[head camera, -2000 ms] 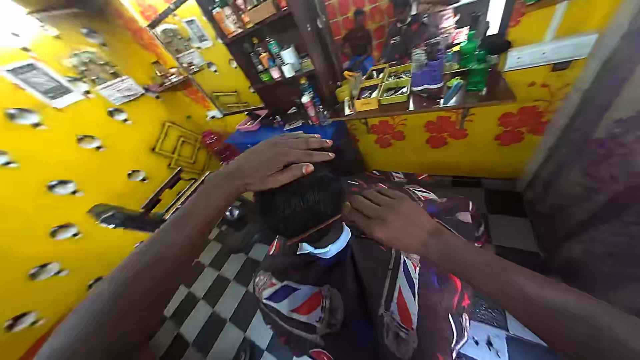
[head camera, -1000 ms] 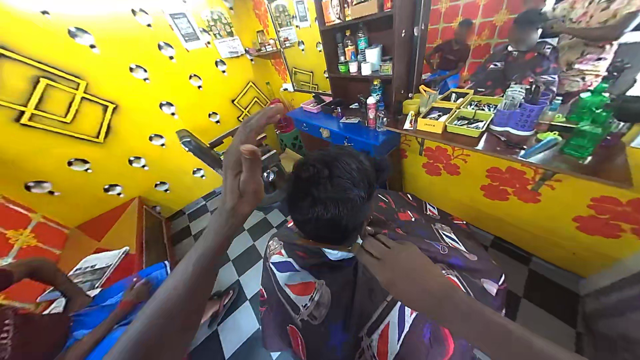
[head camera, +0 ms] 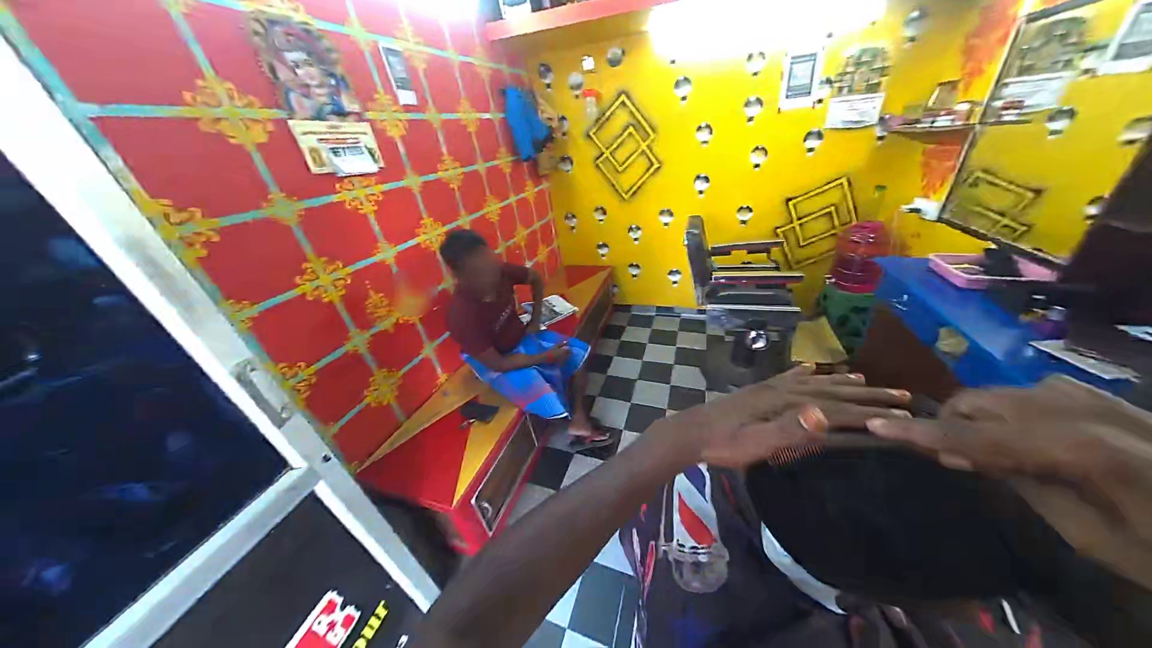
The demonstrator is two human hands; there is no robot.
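The dark-haired head (head camera: 886,517) of a seated person is at the lower right, above a white neck strip (head camera: 796,571) and a dark barber's cape (head camera: 738,603) printed with striped poles. My left hand (head camera: 792,414) lies at the near-left top of the hair, with what looks like a comb's teeth under its fingers. My right hand (head camera: 1044,432) is at the right of the head, its fingertips close to those of my left hand. Whether my right hand holds anything is hidden.
Another person (head camera: 499,315) sits on a red and yellow bench (head camera: 432,463) along the red wall. A barber chair (head camera: 742,288) stands ahead on the checkered floor (head camera: 648,360). The blue counter (head camera: 954,315) with a pink tray (head camera: 990,268) is at the right; a framed door (head camera: 225,360) is at the left.
The view has swung far left. My left hand, raised beside the head one second ago, is back at the hair. My right hand has moved from the nape to the top of the head.
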